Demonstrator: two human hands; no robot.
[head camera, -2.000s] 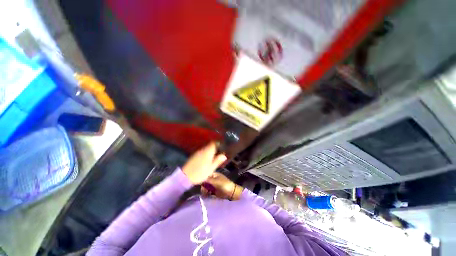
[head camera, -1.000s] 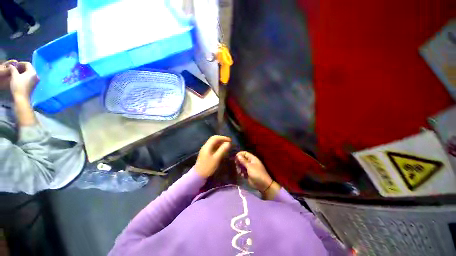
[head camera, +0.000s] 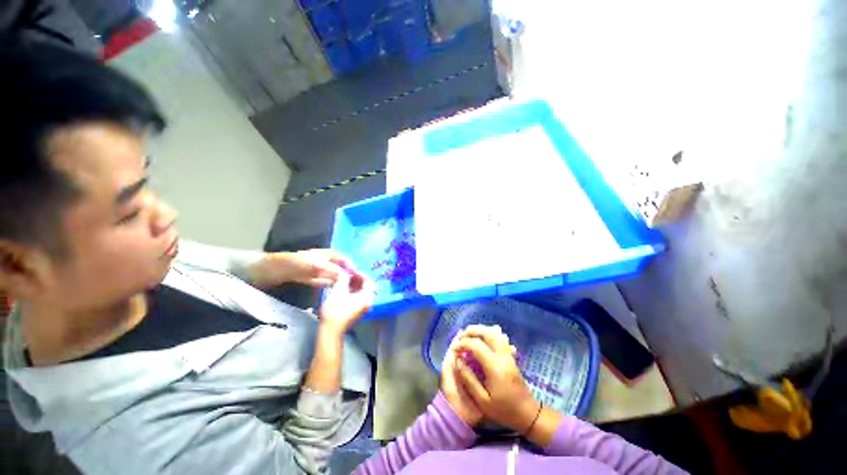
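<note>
My left hand (head camera: 462, 371) and my right hand (head camera: 501, 385) are cupped together over the perforated basket (head camera: 587, 371). Small purple-pink moulded parts (head camera: 474, 365) show between the fingers of both hands. The basket is pale inside with a darker blue rim, and some purple pieces lie in it to the right of my hands. The left part of the basket is partly hidden by my hands.
The large tray (head camera: 594, 199) with a bright blue rim stands beyond the basket. The deeper blue bin (head camera: 358, 223) holds purple pieces at its left. A person (head camera: 214, 353) in a grey top works there. A phone (head camera: 613, 339) and an orange-yellow handle (head camera: 775, 411) are at the right.
The view has turned left from the red machine door to the table. My hands were in front of my body and are now together over the basket. The other person is now closer in view.
</note>
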